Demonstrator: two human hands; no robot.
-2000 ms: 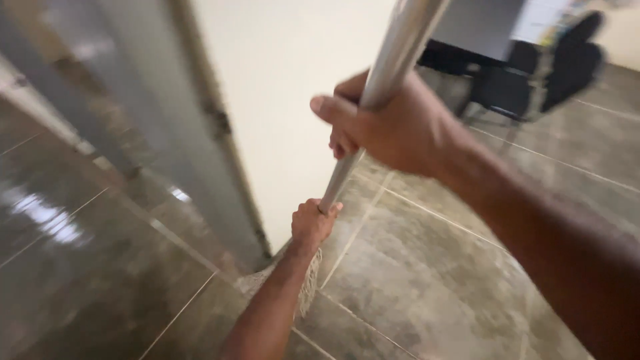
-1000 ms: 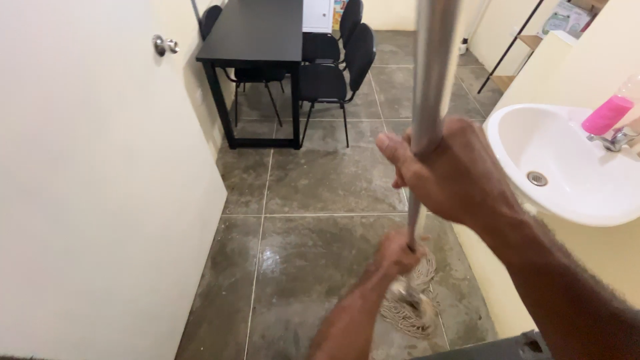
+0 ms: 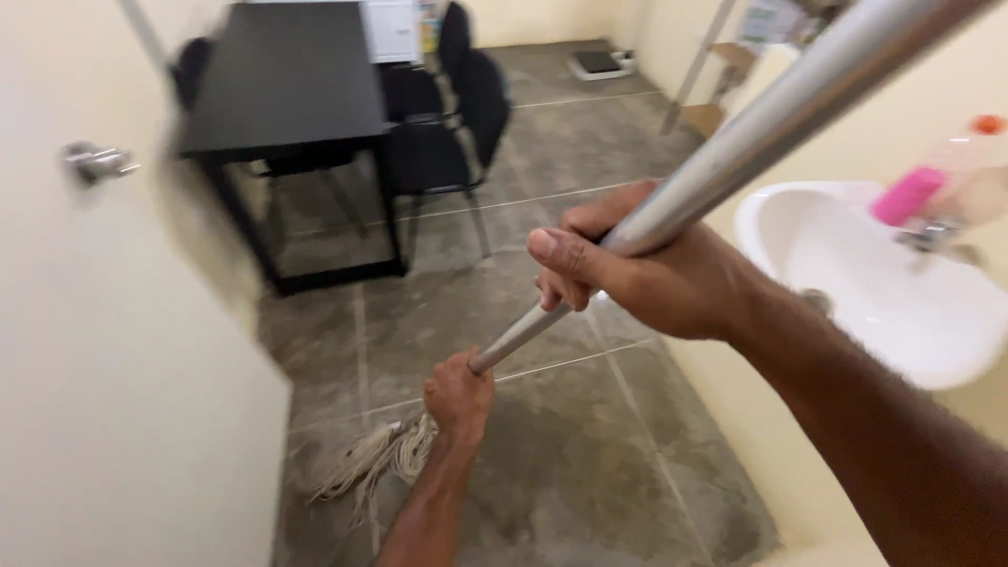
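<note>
A string mop's metal handle [image 3: 709, 165] runs slantwise from the upper right down to the lower left. My right hand [image 3: 638, 260] is closed around its upper part, with the thumb lying along the near side. Lower down, my left hand [image 3: 461, 394] grips the same handle close to the mop head. The mop's pale cotton strands [image 3: 378, 461] are spread on the grey tiled floor [image 3: 567, 457], left of my left forearm, which may hide some of them.
A white door [image 3: 142, 339] with a round metal knob [image 3: 96, 164] stands at the left. Ahead are a black table [image 3: 287, 79] and black chairs [image 3: 433, 153]. At the right, a white washbasin [image 3: 858, 276] juts from the wall with a pink-labelled bottle [image 3: 909, 195] on it. A scale [image 3: 600, 64] lies farther back.
The mop head has moved from below the basin across the floor to the left, near the door. Both hands keep their grip, and the handle now leans strongly. The view turned greatly from the first frame.
</note>
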